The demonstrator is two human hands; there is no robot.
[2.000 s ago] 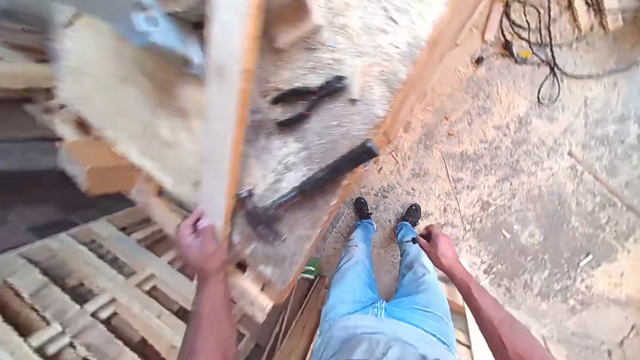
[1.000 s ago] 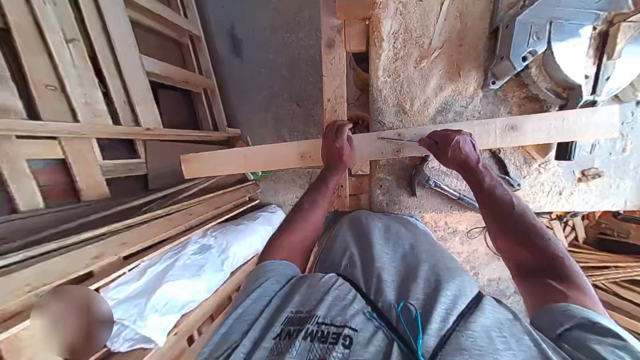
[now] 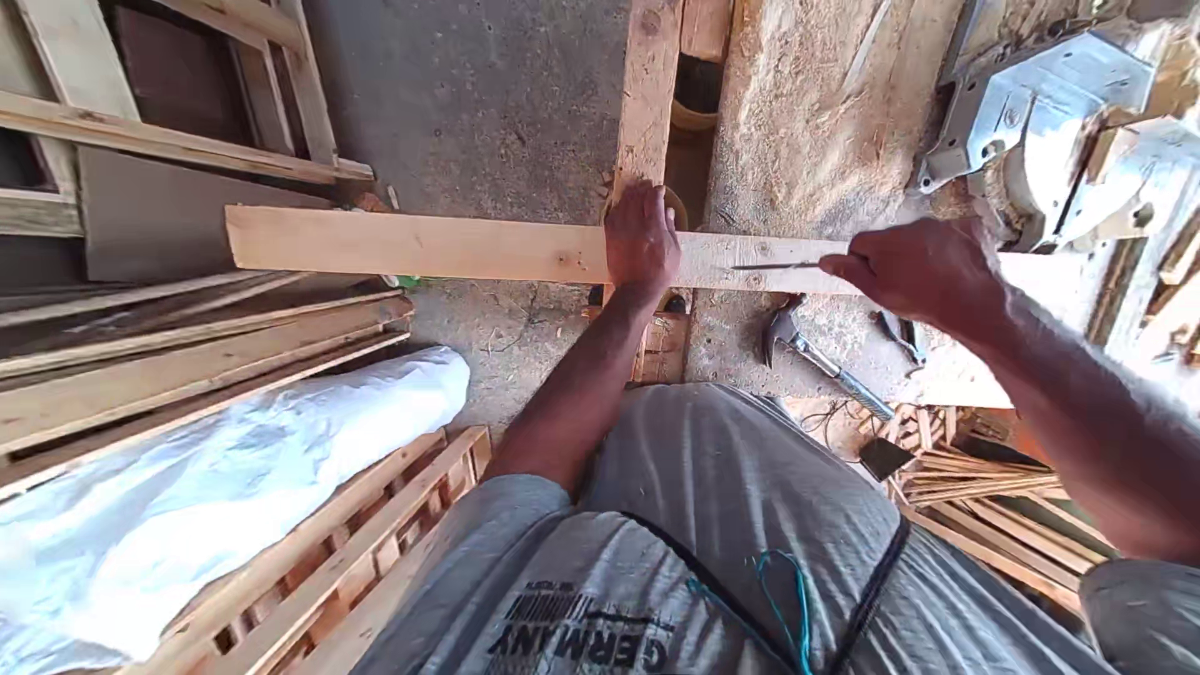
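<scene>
A long pale wooden plank (image 3: 422,246) lies crosswise in front of me, over a workbench (image 3: 797,112) and a narrower board (image 3: 647,94). My left hand (image 3: 642,239) is on the plank near its middle, fingers curled over the far edge. My right hand (image 3: 919,267) is closed round a thin, dark, pointed tool (image 3: 776,266), whose tip lies over the plank's face; its handle is hidden in the fist. On the bench, nearer me than the plank, are a claw hammer (image 3: 820,356) with a metal shaft and dark-handled pliers (image 3: 902,339).
A metal saw base (image 3: 1041,112) stands at the right back. Wooden frames (image 3: 169,141) and stacked boards (image 3: 187,375) fill the left side, with a white plastic-wrapped bundle (image 3: 234,487) below them. Thin wood strips (image 3: 1003,487) lie at the lower right.
Two seconds ago my left hand held an upright board and my right hung by my leg. Now both are at the crosswise plank. Since one second ago, my right hand has moved slightly right along it.
</scene>
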